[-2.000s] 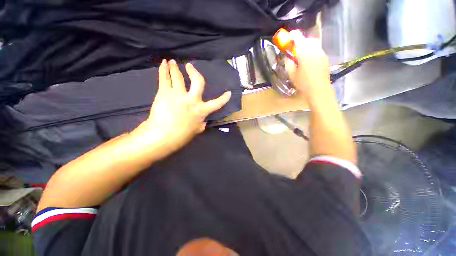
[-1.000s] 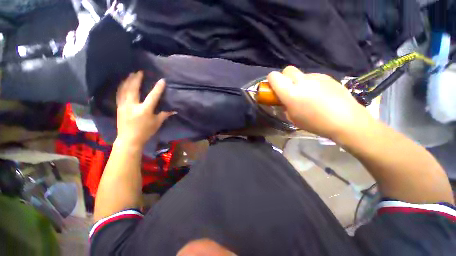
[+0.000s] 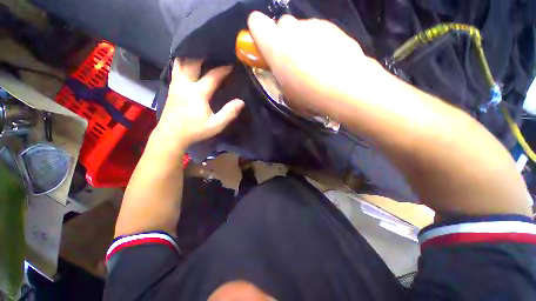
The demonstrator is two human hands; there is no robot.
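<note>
A steam iron (image 3: 271,88) with an orange handle and shiny body is on the dark garment (image 3: 235,132). My right hand (image 3: 311,62) is closed round its handle and hides much of the iron. My left hand (image 3: 194,106) lies on the garment left of the iron, fingers apart, its fingertips near a dark fold. The garment lies over the narrow board, whose surface is mostly covered.
A crumpled dark garment pile (image 3: 435,29) lies behind and to the right. A yellow hose (image 3: 483,64) curves over it to the right edge. A red plastic basket (image 3: 109,147) stands lower left, beside cardboard and a grey mesh object (image 3: 47,169).
The view has shifted left. My right hand has moved left along the garment with the iron, closer to my left hand. More of the red basket shows.
</note>
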